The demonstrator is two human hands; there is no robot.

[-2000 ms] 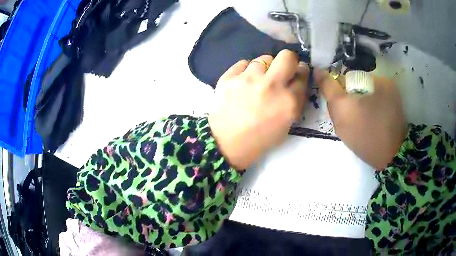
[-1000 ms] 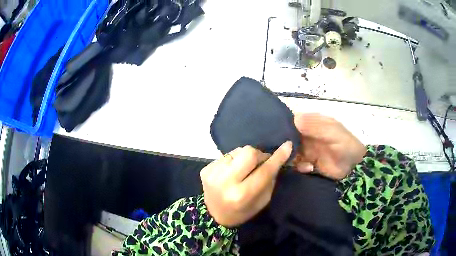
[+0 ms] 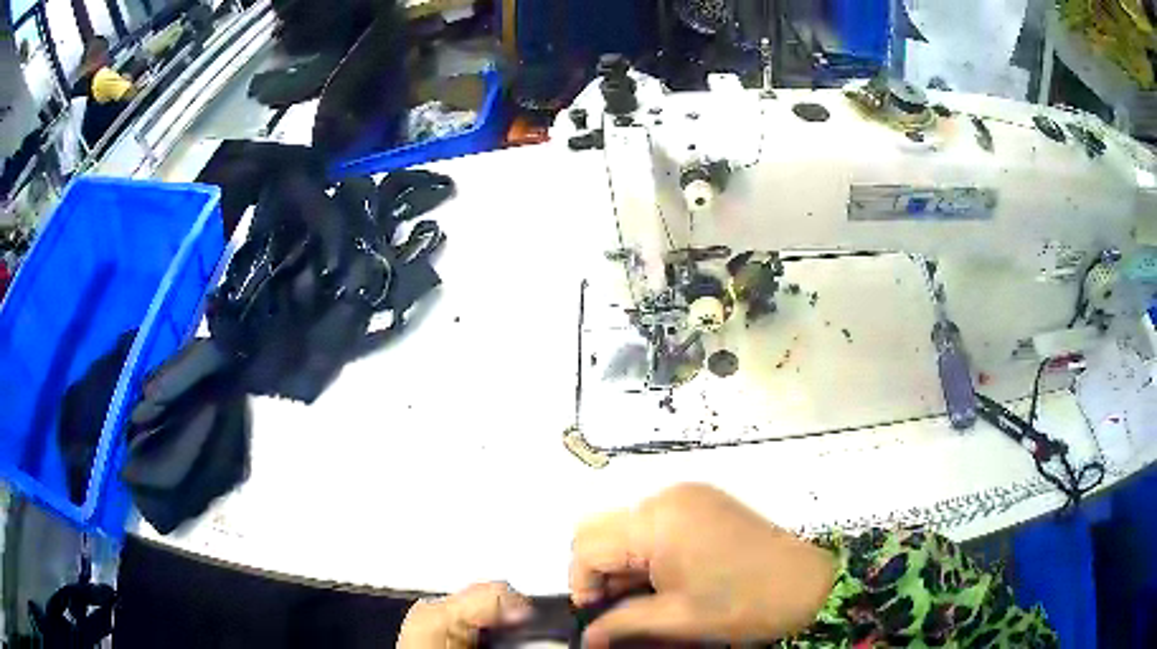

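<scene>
My right hand (image 3: 704, 571) is low in the picture, just beyond the table's front edge, its fingers pinching a black fabric piece (image 3: 548, 624). My left hand (image 3: 463, 617) is cut off by the bottom edge, with thumb and finger on the same piece. Only a small dark part of the piece shows between the hands; the rest is hidden or out of the picture. The white sewing machine (image 3: 787, 165) stands behind, with its presser foot area (image 3: 662, 342) free of the hands.
A blue bin (image 3: 190, 273) stands at the left with black fabric hanging over its rim. A heap of black pieces (image 3: 298, 292) lies beside it. A purple-handled tool (image 3: 953, 374) and black cords lie at the right. A person (image 3: 102, 89) is far back left.
The view has tilted up, showing the whole machine. The hands have moved from the needle to below the table edge with the black piece, now lower in the picture.
</scene>
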